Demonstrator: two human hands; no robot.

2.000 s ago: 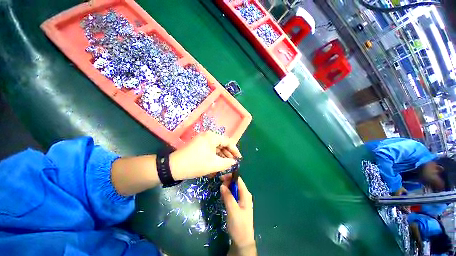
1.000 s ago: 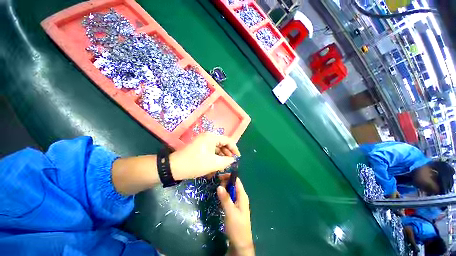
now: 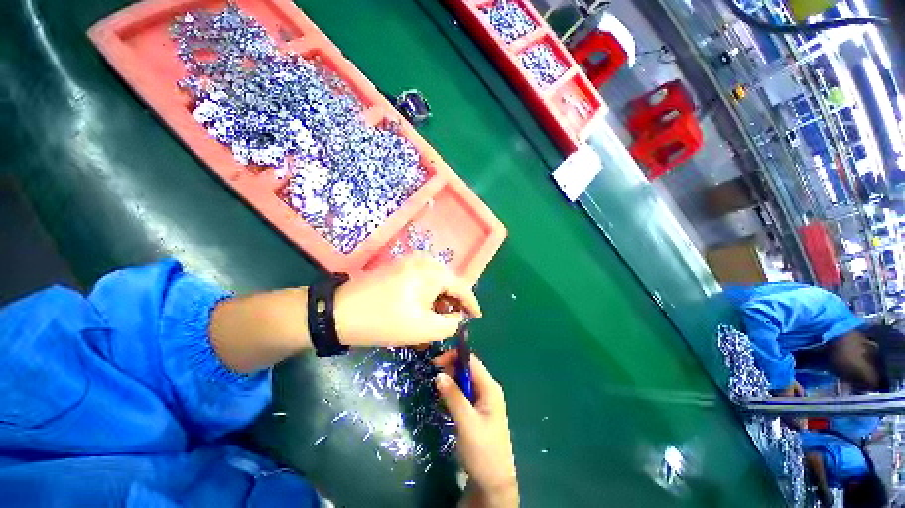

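Note:
My left hand (image 3: 407,303), with a black wristband, pinches a tiny metal part at its fingertips; the fingers mostly hide it. My right hand (image 3: 481,422) comes from the bottom edge and holds small cutters with blue handles (image 3: 464,379). The dark jaws point up at my left fingertips, very close to the part. Thin bright offcuts (image 3: 387,397) lie scattered on the green surface below my left hand. A salmon-pink tray (image 3: 243,187) beside my hands holds a large heap of silvery parts (image 3: 327,139); its end section holds a few parts (image 3: 422,241).
A redder divided tray (image 3: 551,111) lies at the far side, with a white card (image 3: 577,173) at its end. A small dark-and-silver clump (image 3: 414,106) lies beside the near tray. Red stools (image 3: 663,129) stand beyond. People in blue smocks (image 3: 794,317) work at the right by silvery heaps.
The small dark-and-silver clump has moved up and left along the near tray's far side. My hands stay together at nearly the same place, with the cutters still at my left fingertips.

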